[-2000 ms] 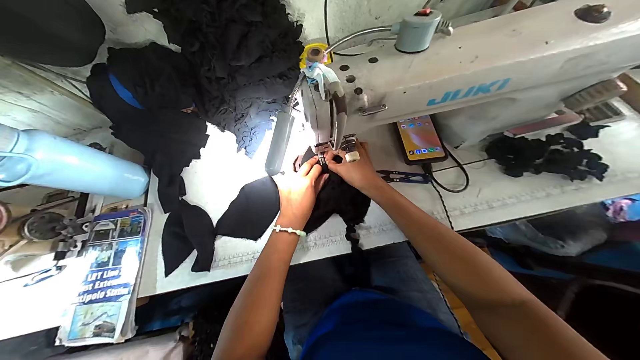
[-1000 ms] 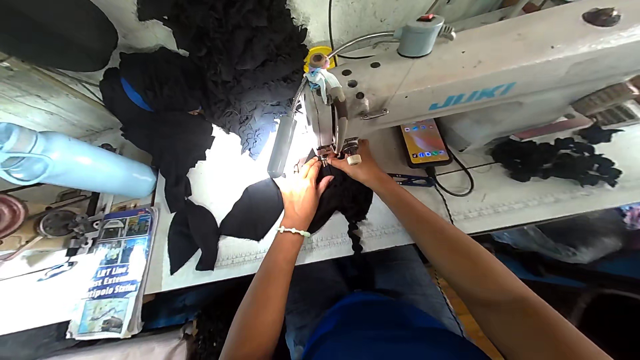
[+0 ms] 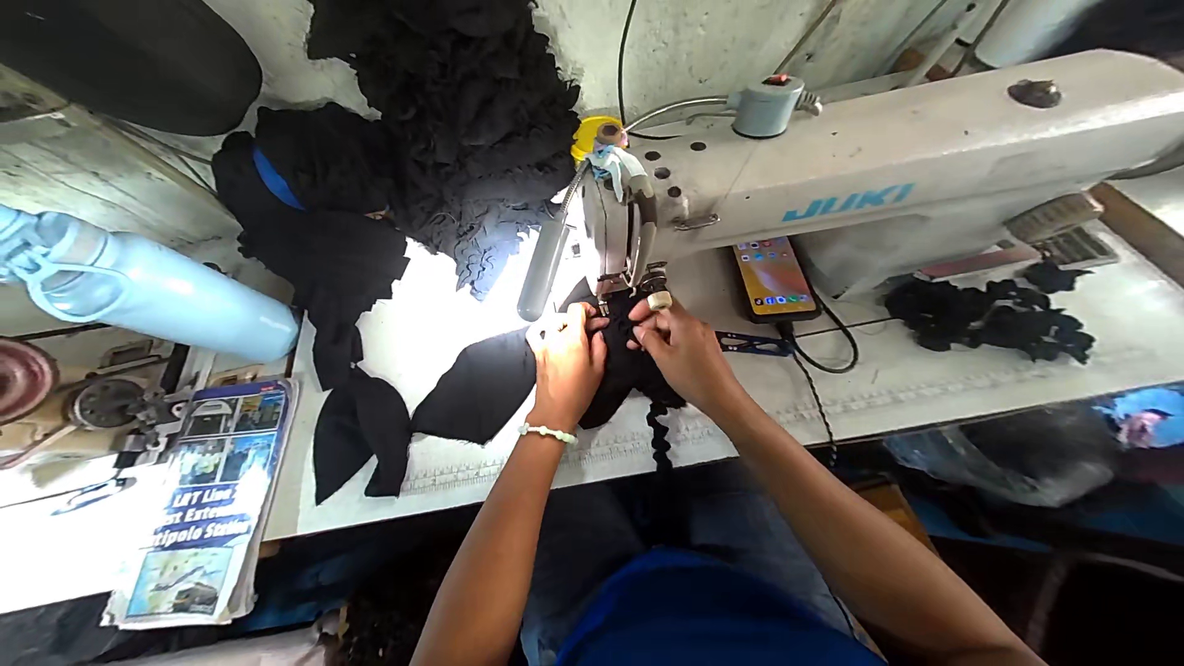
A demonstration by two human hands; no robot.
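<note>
Black fabric [image 3: 618, 375] lies under the needle area of a Juki sewing machine [image 3: 832, 176]. On its left side, my left hand [image 3: 566, 356] presses with the fingertips close to the presser foot [image 3: 606, 301]; a beaded bracelet is on that wrist. My right hand [image 3: 680, 347] pinches the fabric just right of the foot, thumb and forefinger together, and a pale band is around one finger. A gathered black strip [image 3: 659, 435] hangs from the fabric toward the table's front edge. Another black cloth piece [image 3: 476, 388] lies left of my left hand.
A lit lamp [image 3: 544, 268] hangs beside the machine head. Ruffled black cloth [image 3: 453, 120] is heaped behind. Leftward are a blue bottle [image 3: 176, 282], a magazine [image 3: 208, 499] and black pieces [image 3: 361, 430]. Rightward are a phone [image 3: 775, 276] with its cable, dark-handled snips [image 3: 754, 344] and black ruffles [image 3: 990, 319].
My right hand has drawn slightly back from the presser foot, and its fingers now pinch the fabric nearer to me. My left hand stays beside the foot.
</note>
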